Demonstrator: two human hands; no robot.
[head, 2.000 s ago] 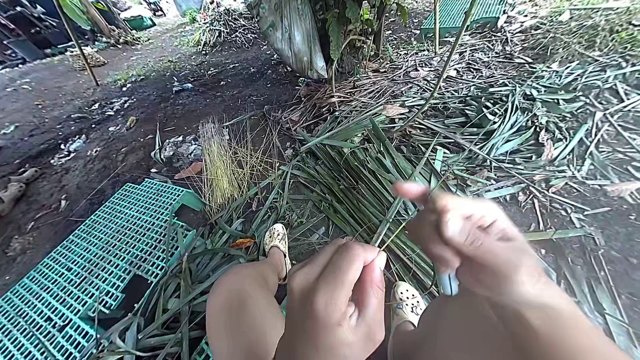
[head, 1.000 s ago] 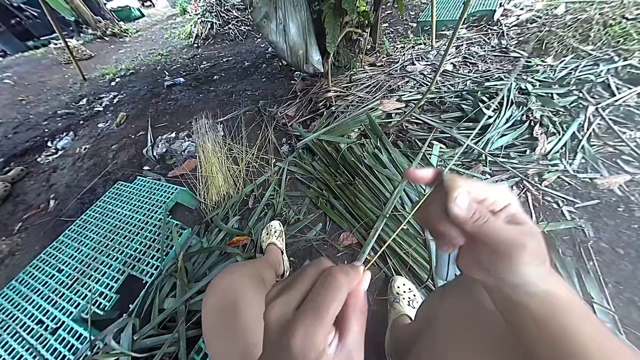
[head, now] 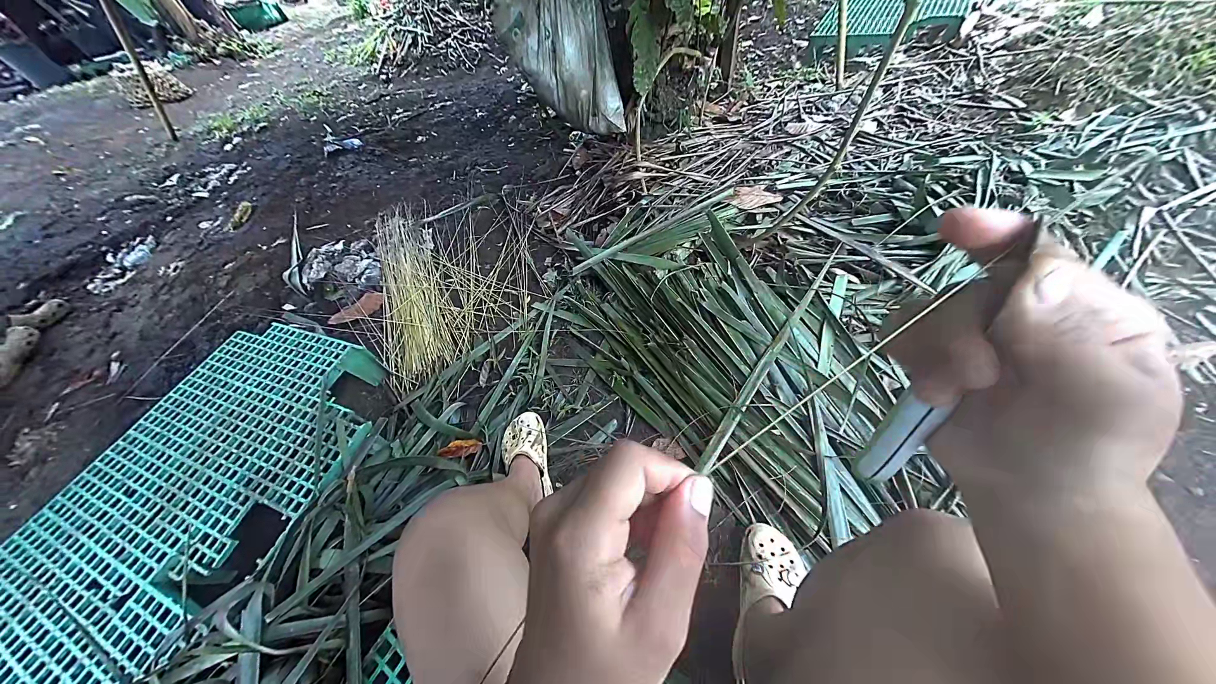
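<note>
My left hand [head: 617,560], low in the middle, pinches the end of a long green leaf strip [head: 765,366] between thumb and forefinger. A thin yellowish rib [head: 841,380] runs from that pinch up to my right hand [head: 1064,361]. My right hand, partly blurred, is closed round a knife, its pale handle [head: 902,437] jutting below the fist and its dark blade [head: 1015,275] by the thumb. Beneath both hands lies a pile of long green leaves [head: 703,351]. Farther left, a bundle of thin yellow ribs [head: 418,294] rests on the soil.
A green plastic slatted panel [head: 180,475] lies at the left, with loose leaf scraps [head: 313,598] beside it. Pale clogs [head: 525,442] are on my feet. Cut leaves and dry stalks [head: 1045,180] cover the ground at the right. A leaning thin stem [head: 860,109] rises behind the pile.
My right hand has moved away from my left, to the right, and a longer stretch of the thin rib shows between them. The left hand keeps its pinch.
</note>
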